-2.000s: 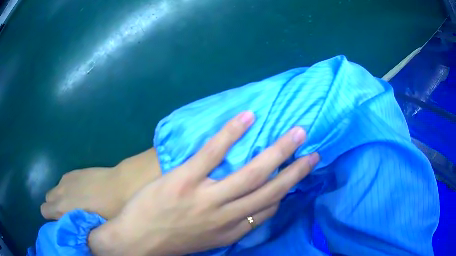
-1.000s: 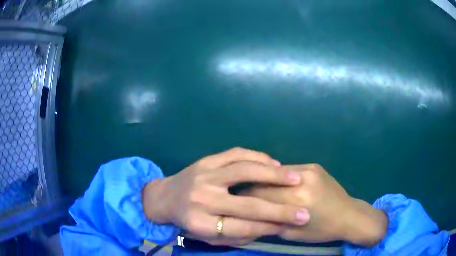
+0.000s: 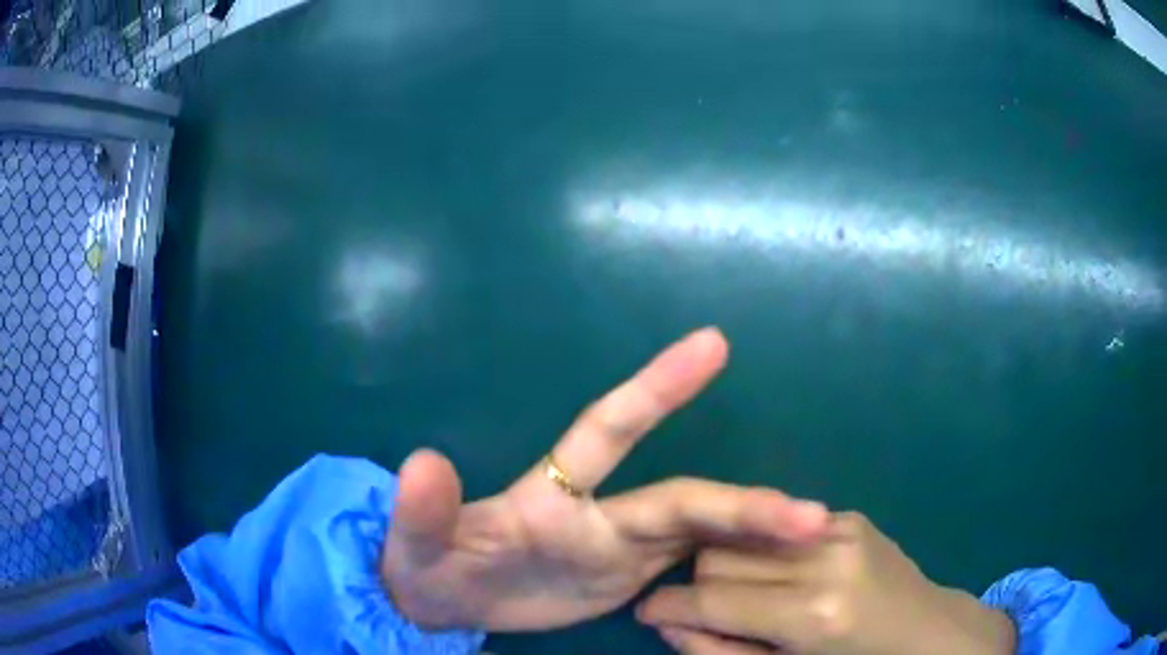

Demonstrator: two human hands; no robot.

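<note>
My left hand [image 3: 538, 544] is bare, palm partly up, with a gold ring [image 3: 562, 475] on one finger. That finger points up and right, and the thumb stands apart at the left. Other fingers reach right and overlap my right hand [image 3: 819, 589]. My right hand is bare, back up, at the bottom edge, with its fingers loosely bent and partly hidden or cut off. No object shows in either hand. Blue elastic cuffs cover both wrists. Both hands are above the front of the glossy green bench mat [image 3: 512, 282].
A grey metal frame [image 3: 143, 320] with a mesh side panel [image 3: 49, 346] stands along the left edge. More mesh shows at the top left. A white rail [image 3: 1142, 36] crosses the top right corner. Bright reflections lie on the mat.
My forearms have come off each other and the view has swung round. My left hand has turned from palm down over my right hand to palm up, one finger raised. My right hand is lower.
</note>
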